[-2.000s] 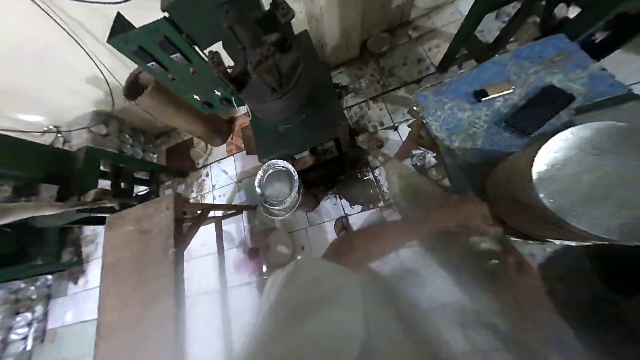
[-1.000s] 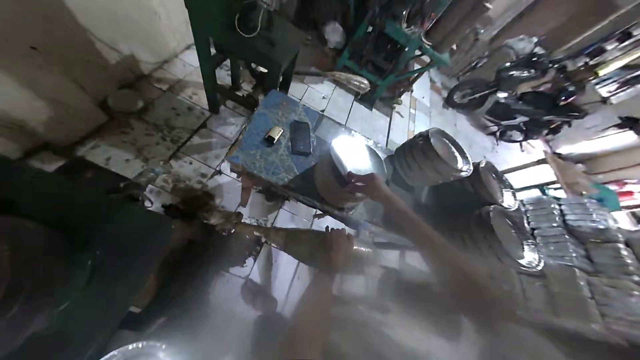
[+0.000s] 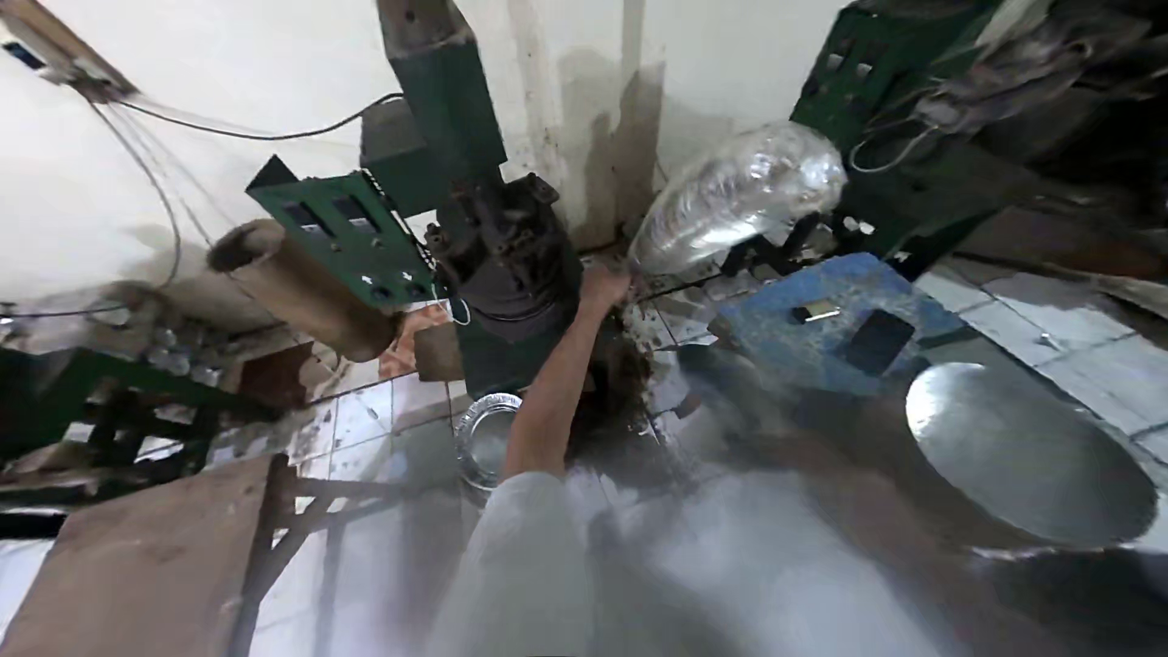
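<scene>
My left hand (image 3: 605, 288) reaches forward beside the dark metal head of a green machine (image 3: 516, 255). Its fingers are closed on the narrow lower end of a long bundle in shiny clear plastic (image 3: 744, 196), which leans up to the right. Below my left forearm, partly behind it, sits a round foil pan (image 3: 488, 440) with a crimped rim. A brownish blur on the right may be my right arm; the hand cannot be made out there. Near that blur lies a stack of round metal sheets (image 3: 1031, 452), its top flat and shiny.
A blue worn table top (image 3: 785, 315) bears a dark phone (image 3: 876, 342) and a small lighter-like object (image 3: 817, 312). A brown board table (image 3: 155, 566) stands at lower left. A cardboard tube (image 3: 306, 287) leans near a green control box (image 3: 351, 233). Debris lies on the tiled floor.
The view has swung widely back left toward the machine. My right hand, on the metal sheets a second ago, is no longer distinct. My left hand is now beside the machine with the plastic-wrapped bundle.
</scene>
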